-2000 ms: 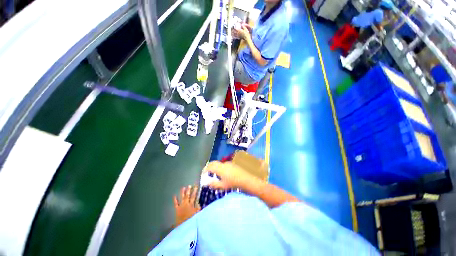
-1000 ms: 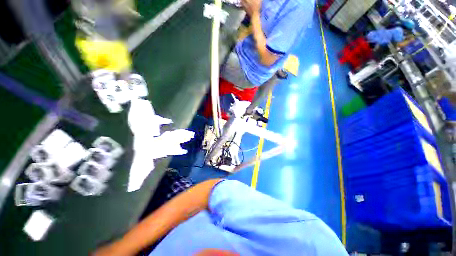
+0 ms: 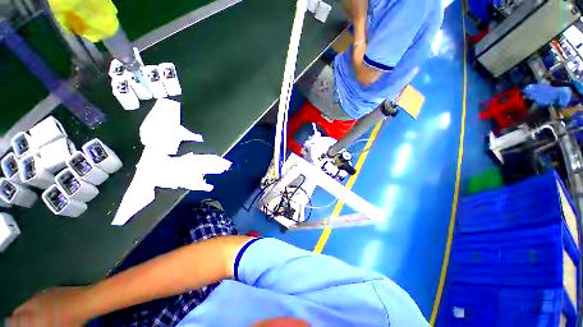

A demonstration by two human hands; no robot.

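White housings (image 3: 80, 167) with dark openings lie in a cluster at the left. A smaller group (image 3: 153, 80) stands above them, under a grey nozzle (image 3: 120, 48) with a light-blue tip and a yellow wrap (image 3: 86, 18). No hand is on the nozzle. My right arm reaches to the lower left. My right hand (image 3: 48, 310) is blurred and partly cut off at the corner; its fingers and anything in them cannot be made out. My left hand is not in view.
White irregular wipes (image 3: 167, 163) lie on the dark green worktop (image 3: 224, 83). A white-framed stand (image 3: 335, 188) with cables is beyond its edge. A person in a blue shirt (image 3: 403, 38) is at top centre. Blue bins (image 3: 511, 249) are right. A purple strip (image 3: 51, 76) is upper left.
The view has moved closer to the bench. My right hand has gone from the box by my lap to the lower left. My left hand has left the view.
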